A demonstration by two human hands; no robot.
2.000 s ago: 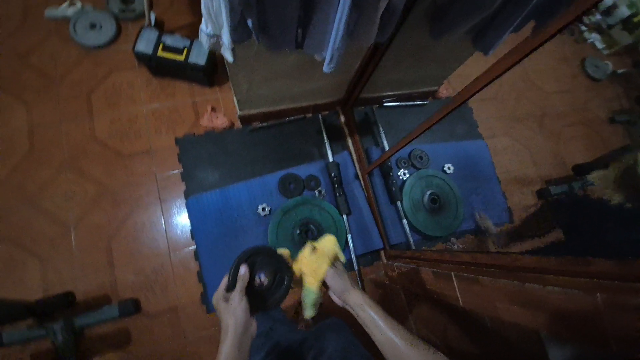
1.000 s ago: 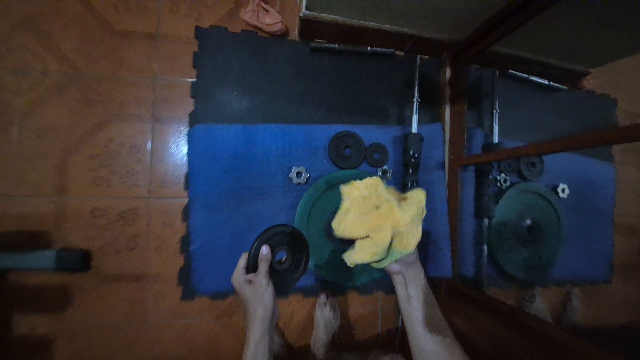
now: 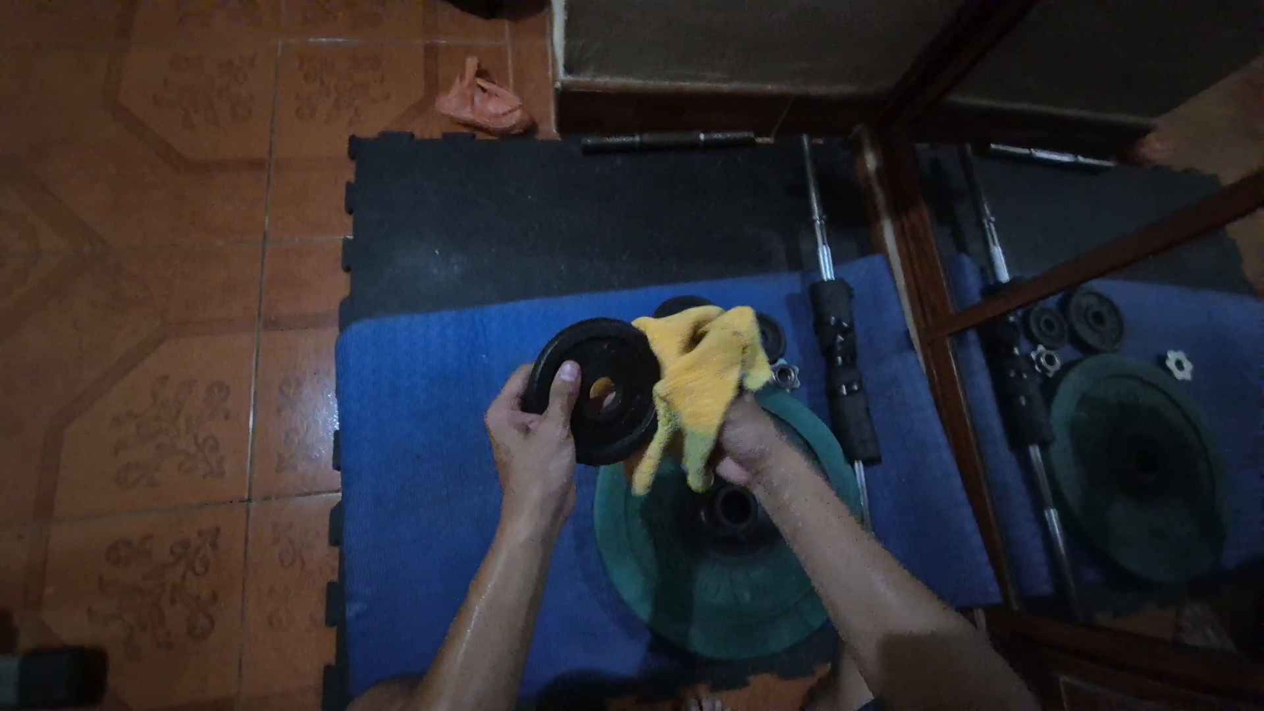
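Note:
A small black weight plate [image 3: 617, 434] is gripped at its left rim by my left hand [image 3: 533, 434], thumb on its face. My right hand [image 3: 750, 439] holds a bunched yellow cloth [image 3: 696, 370] against or very near the plate's right edge; whether they touch is unclear. Below both lies a large green weight plate [image 3: 671, 592] on a blue mat. Partly hidden behind the cloth are two small dark plates [image 3: 770, 338] and a metal star collar [image 3: 785, 374].
A barbell bar with a black pad [image 3: 844, 370] lies right of the green plate. A short bar [image 3: 667, 142] rests at the back edge of the black mat [image 3: 592, 217]. A wood-framed mirror [image 3: 1116, 257] stands at the right; an orange bag [image 3: 484, 102] lies on the tiles.
The black plate and the yellow cloth, apart one second ago, have come together. The plate has been raised and now shows more face-on. The view has shifted.

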